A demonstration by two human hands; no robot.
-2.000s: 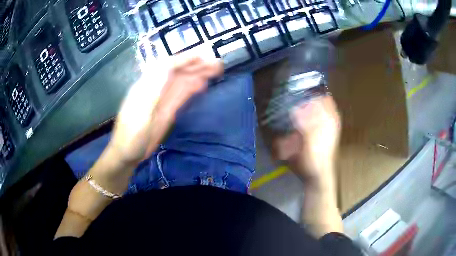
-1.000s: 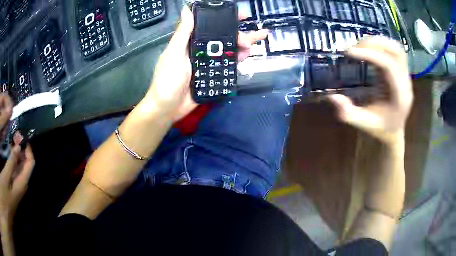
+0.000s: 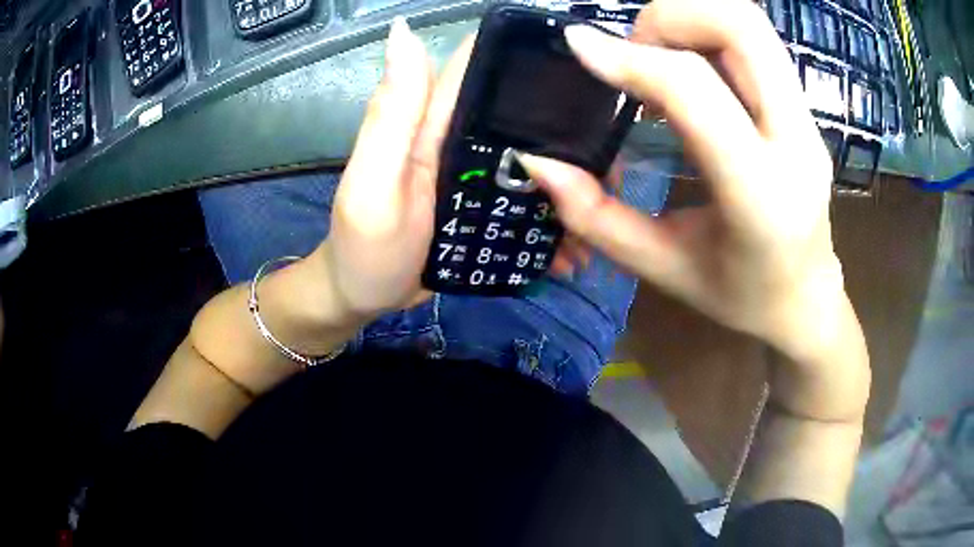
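Note:
A black keypad mobile phone (image 3: pixel 497 230) is held above my lap, screen up and slightly tilted, its top end away from me. My left hand (image 3: pixel 390 203) holds the phone from its left side and from below. My right hand (image 3: pixel 705 171) is over the phone's right side. Its index fingertip is at the top right of the screen area and its thumb is at the silver navigation key. The screen area looks dark and glossy, with a black frame at its edge. Whether the right fingers pinch a separate lens cannot be told.
Phones (image 3: pixel 150 48) lie in the clear phone tray along the bench at the upper left. The lens tray (image 3: pixel 828 91) with black-framed squares is at the upper right. The green bench edge (image 3: pixel 256 139) runs in front of me. Brown cardboard (image 3: pixel 844 278) is below right.
The phone has come closer and tilted in my left hand. My right hand has moved left from the lens tray onto the phone. The other person's hands at the left are gone from view.

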